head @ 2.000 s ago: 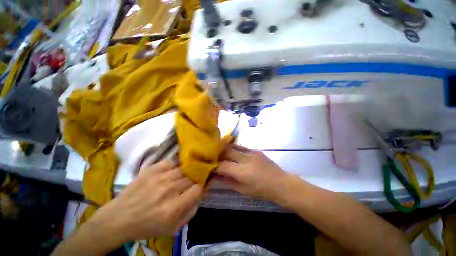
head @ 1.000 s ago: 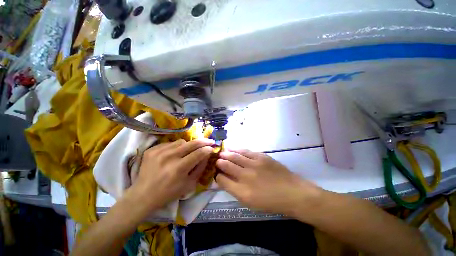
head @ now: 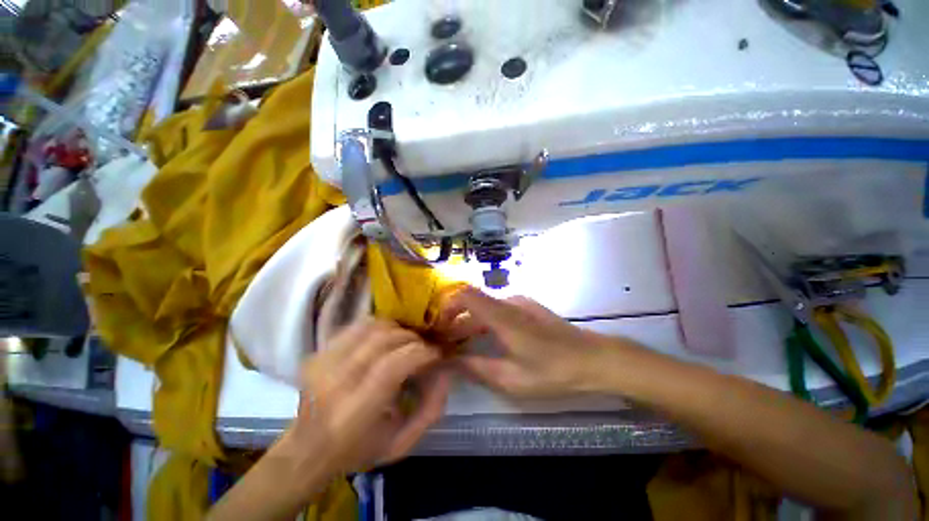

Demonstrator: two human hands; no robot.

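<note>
The mustard garment [head: 244, 173] with an off-white inner side lies heaped left of the needle area of the white JACK sewing machine [head: 652, 102]. My left hand [head: 372, 387] is slightly blurred and grips the garment's folded edge in front of the machine head. My right hand [head: 514, 341] pinches the mustard edge beside it, just below and left of the presser foot area [head: 496, 275]. The fingertips of both hands nearly meet. The exact edge between them is partly hidden by the fingers.
Scissors [head: 856, 356] with green and yellow handles lie at the right beside a small metal mechanism [head: 845, 273]. A pale pink strip [head: 698, 285] lies on the machine bed. A grey machine part [head: 41, 275] stands at far left. More mustard pieces [head: 703, 488] hang below the table edge.
From one second ago, both hands and the garment edge have drawn slightly back from the needle area. More mustard cloth shows above the fingers. The camera view has shifted.
</note>
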